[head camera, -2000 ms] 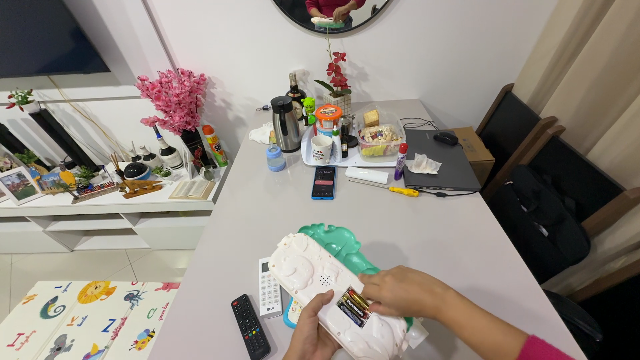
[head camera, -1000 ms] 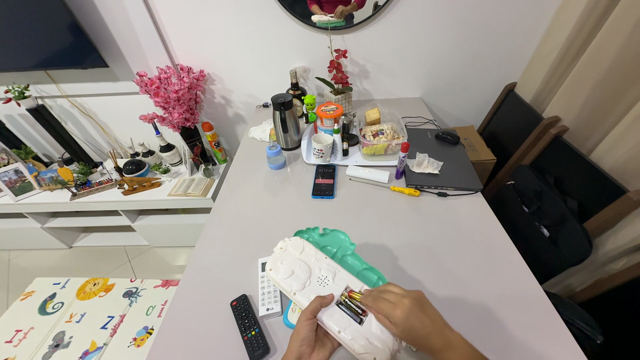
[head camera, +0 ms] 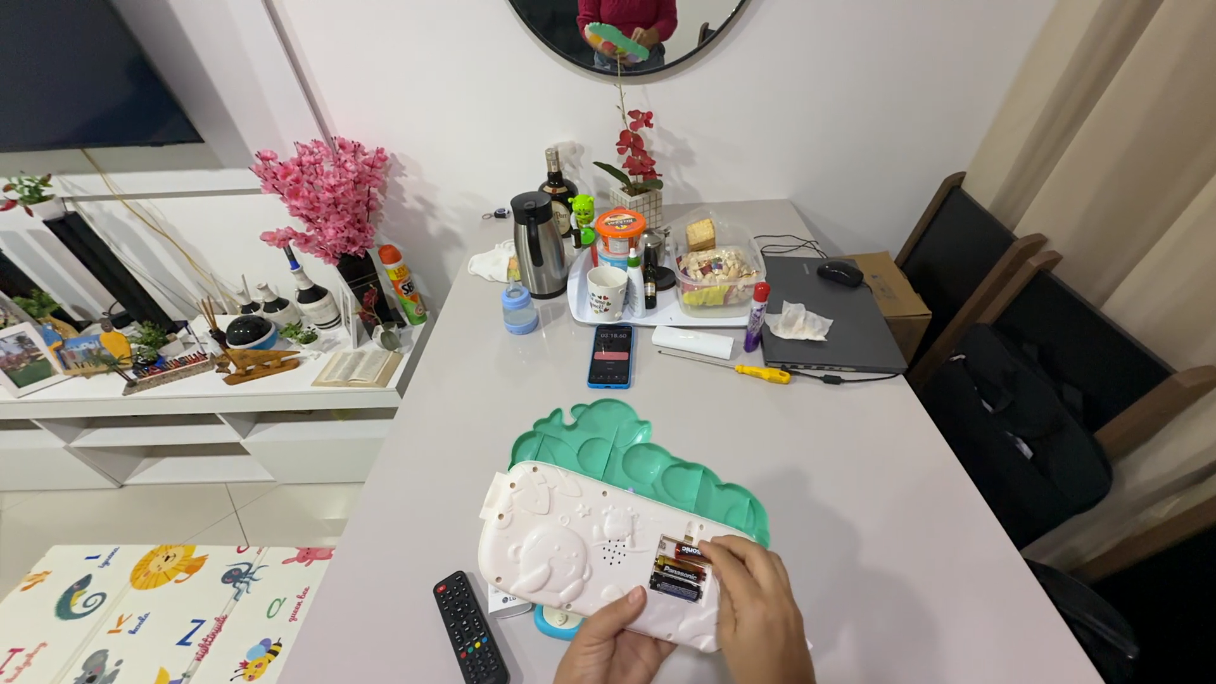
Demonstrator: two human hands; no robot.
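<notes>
A white and green plastic toy is held back side up, its speaker holes and moulded figures showing. My left hand grips its lower edge, thumb on the white back. My right hand has its fingertips on the uppermost of several AA batteries in the uncovered battery compartment. The green scalloped part extends along the toy's far side. A black remote control lies left of the toy. A white object and a blue-edged one are partly hidden under it.
Farther back are a phone, a yellow-handled screwdriver, a glue stick, a closed laptop with a mouse, a white tray with a mug and food containers, a steel thermos and a small blue-capped bottle.
The toy has turned to lie more level across the view. My right hand has shifted to the compartment's upper right edge, leaving more of the batteries in sight.
</notes>
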